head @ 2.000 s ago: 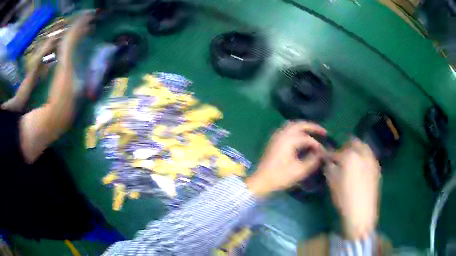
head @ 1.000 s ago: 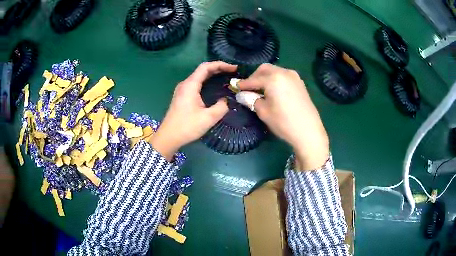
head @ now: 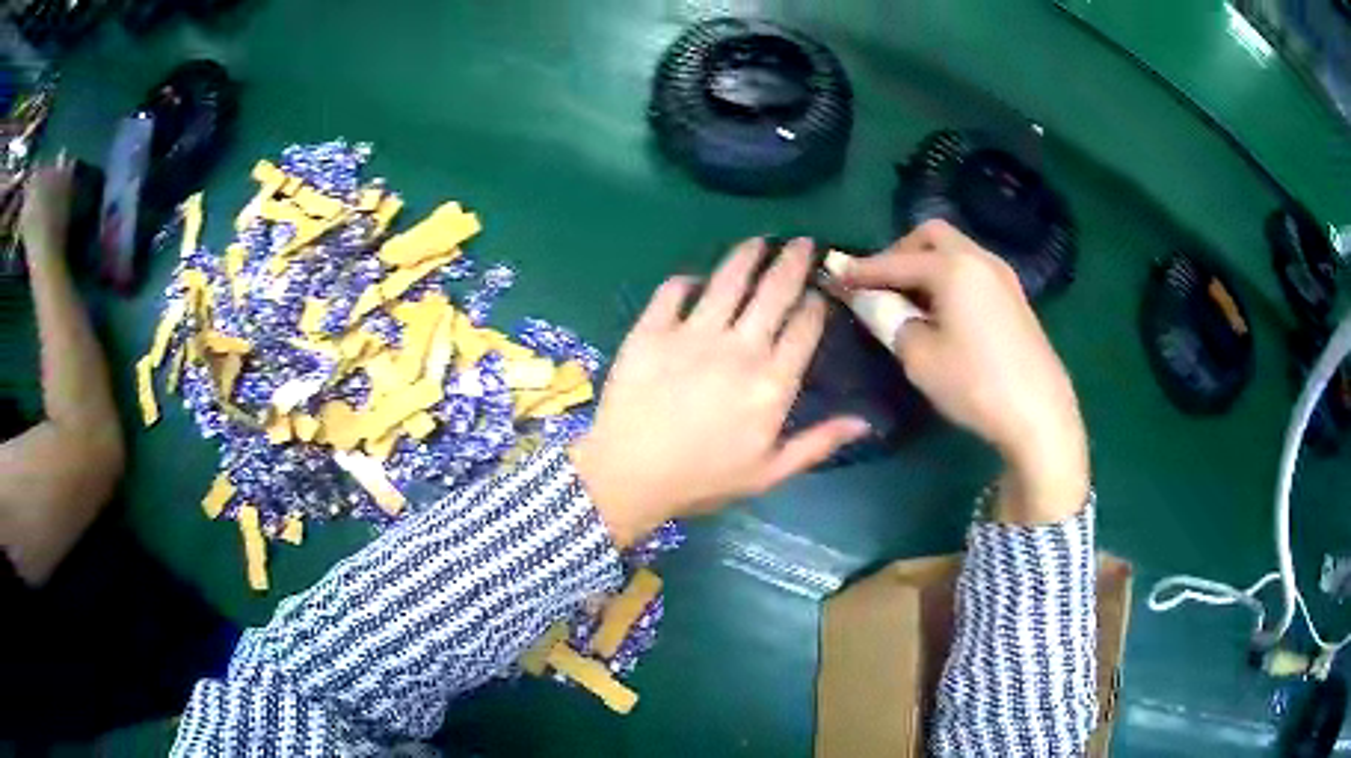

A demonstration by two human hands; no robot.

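A black ribbed round housing (head: 867, 388) sits on the green bench in front of me, mostly hidden under my hands. My left hand (head: 726, 378) lies over its left side with the palm down and the fingers spread. My right hand (head: 948, 319) is at its upper right, thumb and index finger close together, with white covers on the fingertips. Whether the right fingers pinch a small piece cannot be told. A big pile of yellow and blue-purple patterned strip pieces (head: 400, 393) lies left of the housing.
More black housings stand behind (head: 753, 104), behind right (head: 990, 208) and at right (head: 1197, 333). An open cardboard box (head: 874, 666) is beside my right forearm. A white cable (head: 1292, 489) curves at far right. Another person's arm (head: 67, 385) is at far left.
My left hand has gone from curling around the housing's side to lying spread over it. My right hand stays at the housing. The view has shifted, so the bench things appear farther right.
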